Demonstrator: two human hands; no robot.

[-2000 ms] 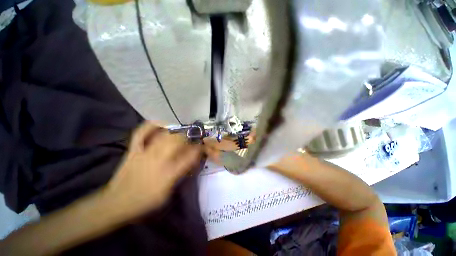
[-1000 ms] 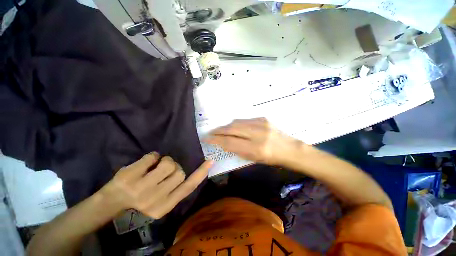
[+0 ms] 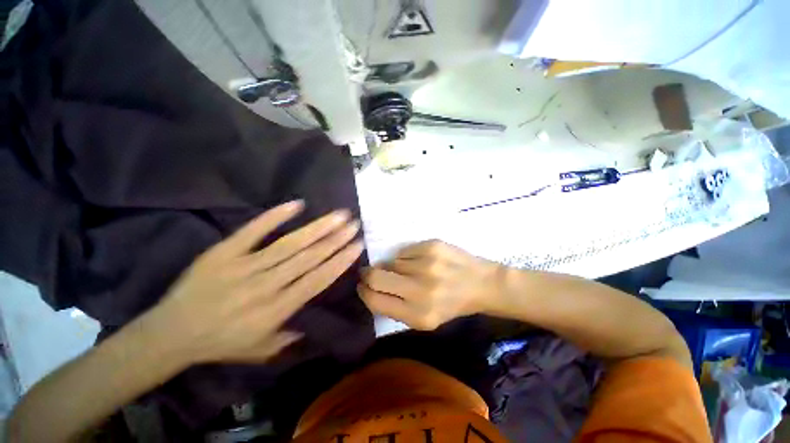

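The dark purple-brown garment piece [image 3: 173, 164] lies over the left of the machine table, its right edge running down from the needle area. My left hand [image 3: 251, 290] lies flat on the cloth, fingers spread and pointing at that edge. My right hand [image 3: 424, 285] has its fingers bent, thumb and fingertips pinching the cloth edge near the table's front. The sewing machine head [image 3: 303, 52] stands above; the presser foot and needle cannot be made out clearly.
A slim dark screwdriver-like tool [image 3: 589, 178] lies right of the needle area. A clear plastic bag with small parts [image 3: 715, 182] is at the table's right end. A measuring scale [image 3: 563, 258] runs along the front edge. More dark cloth [image 3: 546, 381] lies below the table.
The machine head no longer fills the view. Since one second ago, my left hand has moved up and flattened on the cloth, and my right hand has moved down to its edge and closed on it.
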